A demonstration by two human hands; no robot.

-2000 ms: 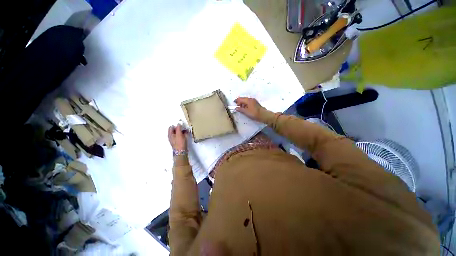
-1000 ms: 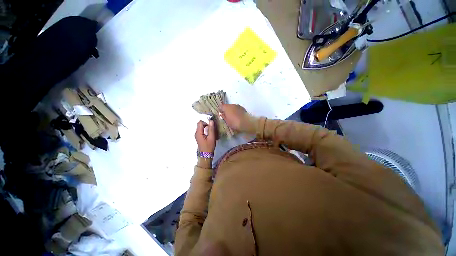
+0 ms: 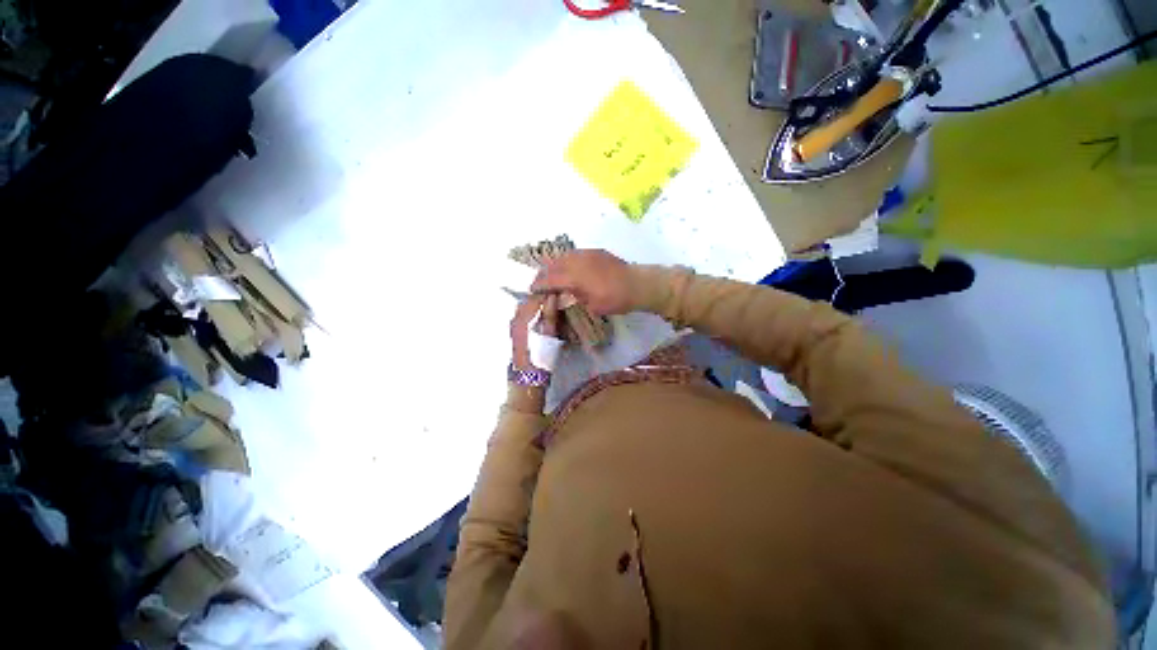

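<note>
A folded bundle of beige pocket pieces (image 3: 586, 325) stands between my hands near the table's front edge, its layered ends showing above and below my fingers. My right hand (image 3: 591, 281) grips the bundle across its middle. My left hand (image 3: 530, 333) is against the bundle's left side, with a white tie strip (image 3: 546, 349) hanging at its fingers. The hands overlap, and part of the strip and bundle is hidden under them. The yellow pressing template (image 3: 631, 147) lies flat on the white table cover (image 3: 393, 229), beyond my hands.
Tied beige bundles (image 3: 237, 301) lie at the left. A black padded board (image 3: 127, 165) is at the far left. Red-handled scissors (image 3: 601, 6) lie at the far edge. The steam iron (image 3: 837, 127) sits beside its rest (image 3: 793, 57) on a brown sheet (image 3: 723, 76). A large yellow sheet (image 3: 1040, 178) is at right.
The flat stack has been gathered into a narrow bundle. Since a second ago my hands have come together over it, and the white strip now shows at my left hand.
</note>
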